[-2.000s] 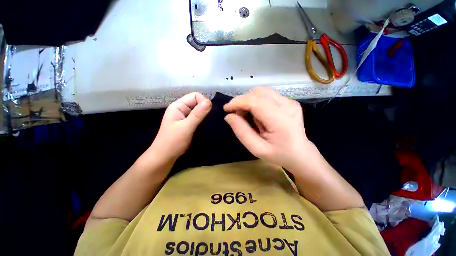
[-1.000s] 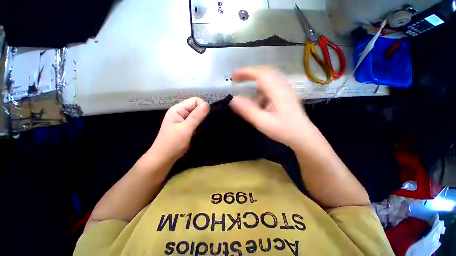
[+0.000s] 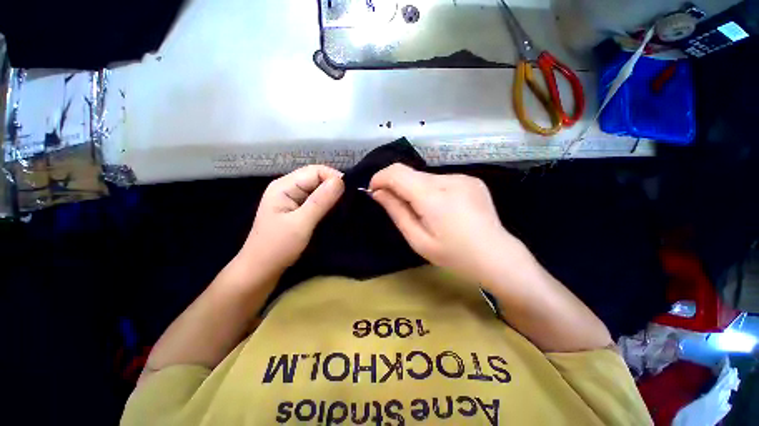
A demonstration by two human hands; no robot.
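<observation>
A black garment piece (image 3: 398, 153) lies over the lap, and its pointed corner stands up against the table's front edge. My left hand (image 3: 298, 208) pinches the fabric between thumb and index finger. My right hand (image 3: 441, 208) is just right of it, with thumb and index finger closed on a small light sliver (image 3: 364, 190), perhaps a needle or awl. The sliver points left toward my left fingertips. Whether its tip touches the fabric cannot be told.
The white machine table (image 3: 241, 108) has a shiny metal bed plate (image 3: 416, 42) at the back. Scissors (image 3: 545, 91) with yellow and red handles lie right of it, beside a blue plastic tray (image 3: 645, 116). Black fabric (image 3: 83, 33) lies at the upper left.
My right hand, raised and blurred a second ago, is now lower with its fingertips closed on the light sliver. The fabric corner now stands up larger behind the fingers. My left hand has barely moved.
</observation>
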